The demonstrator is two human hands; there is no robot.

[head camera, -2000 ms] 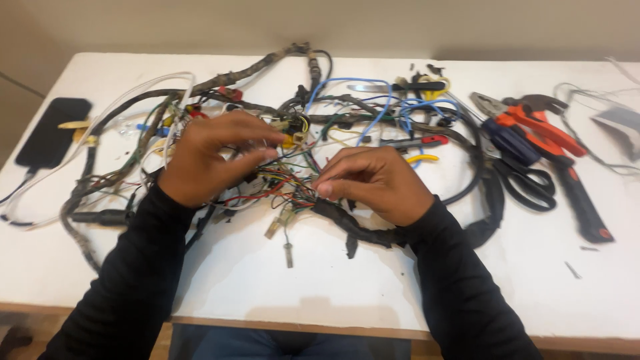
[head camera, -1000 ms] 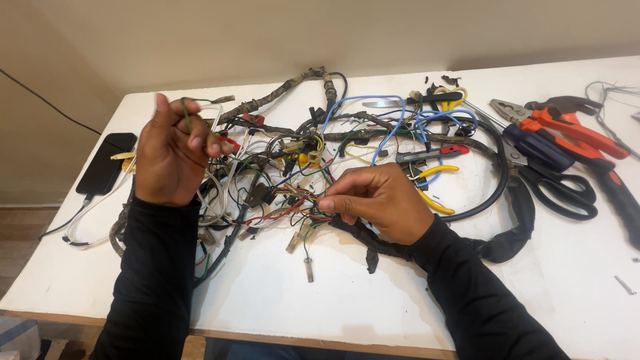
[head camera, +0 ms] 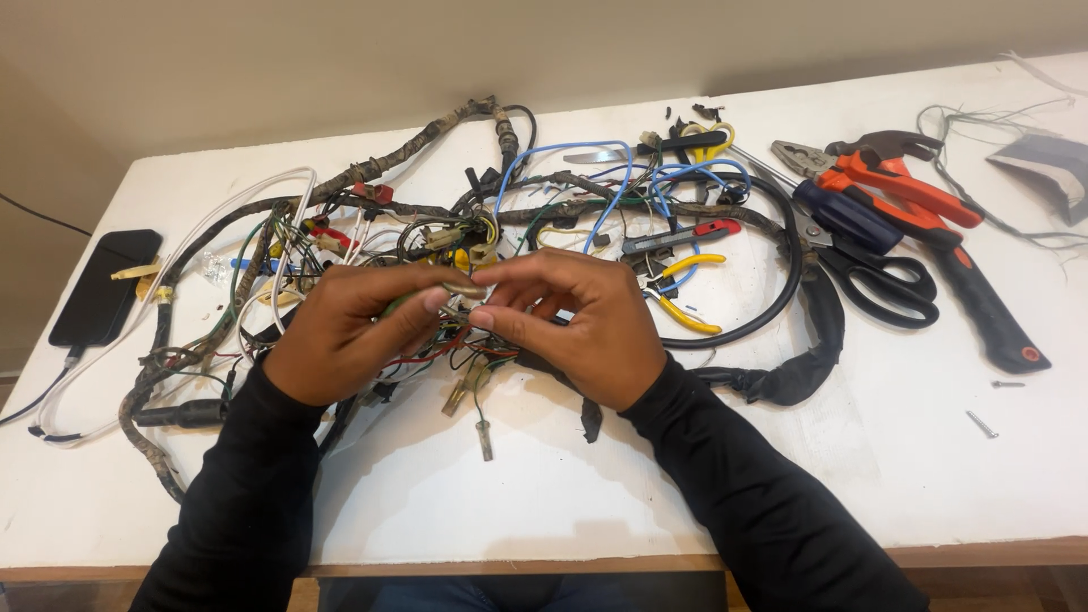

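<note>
A taped wiring harness (head camera: 408, 153) with many coloured wires and connectors lies spread over the white table. Over its middle, my left hand (head camera: 365, 327) pinches a green wire between thumb and forefinger. My right hand (head camera: 569, 319) is almost fingertip to fingertip with it, its thumb and forefinger closed on a thin wire end, partly hidden by the fingers. Just below the hands hang clear connectors, one (head camera: 484, 440) on a green wire. Right of my right hand lie yellow-handled pliers (head camera: 688, 319) and a grey and red utility knife (head camera: 680, 238).
A phone (head camera: 106, 287) with a cable lies at the left. To the right are orange-handled pliers (head camera: 901, 191), a screwdriver (head camera: 850, 217), black scissors (head camera: 884, 280) and a hammer (head camera: 990, 306). Screws (head camera: 982, 424) lie near the right front, and a knife (head camera: 646, 149) at the back.
My left hand, raised at the left with a green wire a second ago, has come down to the middle beside my right hand. My right hand remains over the harness.
</note>
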